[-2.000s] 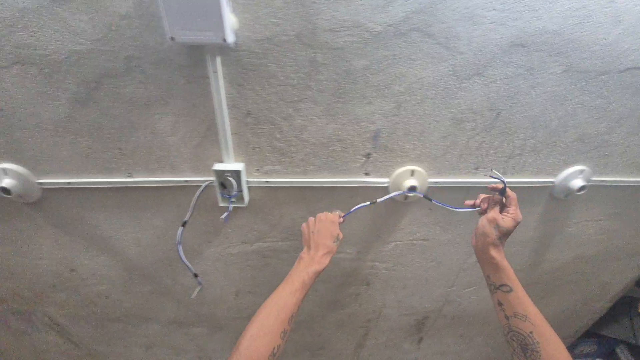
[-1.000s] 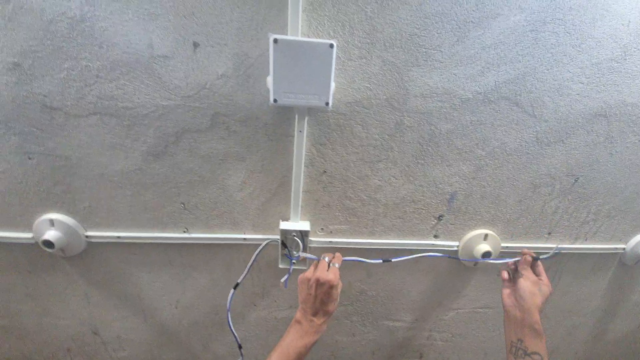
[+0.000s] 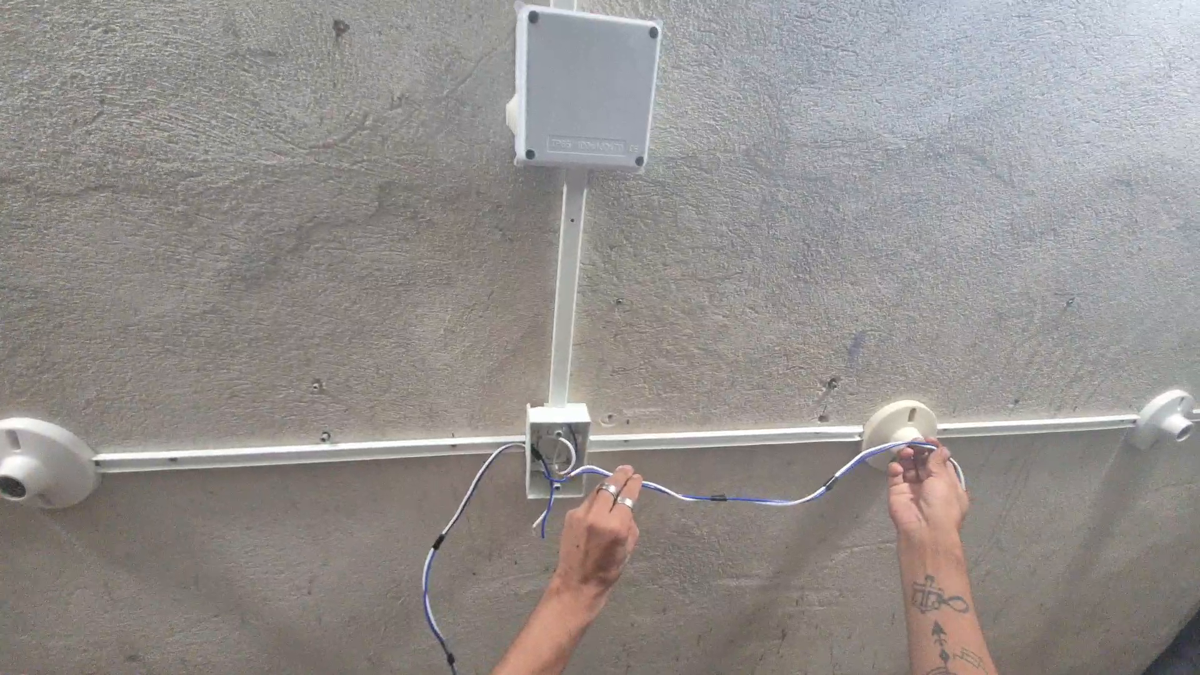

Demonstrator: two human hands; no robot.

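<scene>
A white and blue wire pair (image 3: 769, 502), bound with black tape in places, runs from a small open white wall box (image 3: 584, 427) to the right. My left hand (image 3: 600, 530), with rings on its fingers, holds the pair just right of that box. At a cream lamp holder (image 3: 900, 418), my right hand (image 3: 926, 483) grips the pair in front of its lower edge, and the wire end bends down behind the fingers. A second taped wire pair (image 3: 427, 581) hangs from the box's left side. Short wire ends stick out below the box's middle.
White trunking (image 3: 309, 454) crosses the rough grey wall and joins a left lamp holder (image 3: 70, 464) and a right lamp holder (image 3: 1162, 419). Vertical trunking (image 3: 568, 281) links the small box to a square junction box (image 3: 589, 89) with a closed cover.
My left hand has moved along the wire pair toward the small box. My right hand now lies at the cream lamp holder; two seconds ago it was right of it. The view has shifted.
</scene>
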